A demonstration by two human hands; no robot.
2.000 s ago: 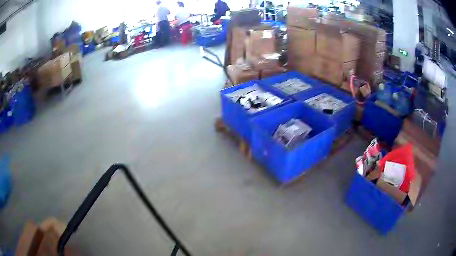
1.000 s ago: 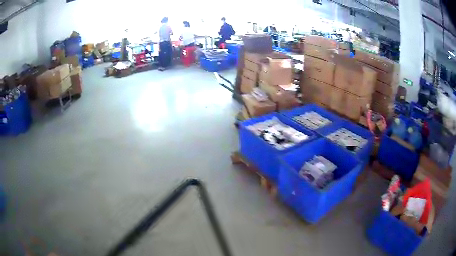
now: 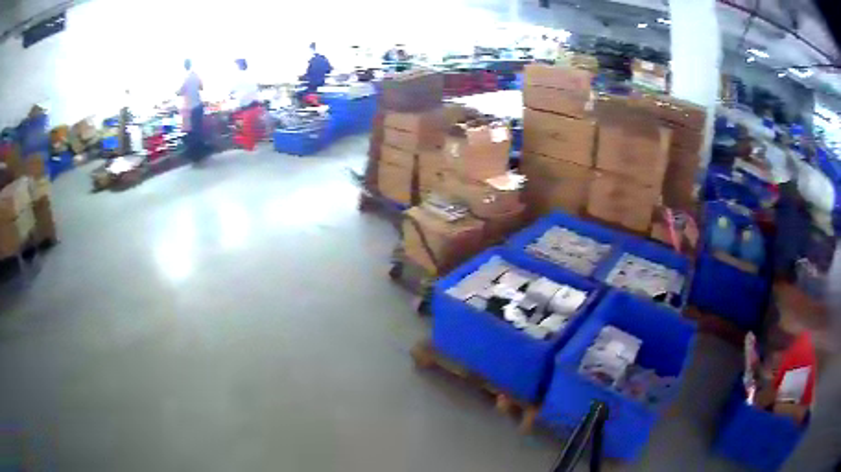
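Observation:
The black push handle (image 3: 590, 433) shows only as a corner of its bar at the bottom edge, in front of the nearest blue crate. That turnover crate (image 3: 590, 415) holds grey-white bundles and is partly empty. Beside it on the left, a fuller blue crate (image 3: 489, 341) holds white and dark pieces. Two more blue crates with grey-white contents stand behind them. The crates stand together on a wooden pallet (image 3: 470, 381). Neither of my hands is in the picture, so any grip on the handle is hidden.
Stacked brown cartons (image 3: 558, 138) stand behind the crates. A small blue crate (image 3: 761, 433) with red and white material stands at the right. A pale pillar (image 3: 693, 46) rises behind. People (image 3: 192, 106) stand at the far back left. Cartons (image 3: 18, 217) stand at the left edge.
The view has turned and come closer to the pallet of crates. The push handle has shifted right and low in the picture, with less of it showing.

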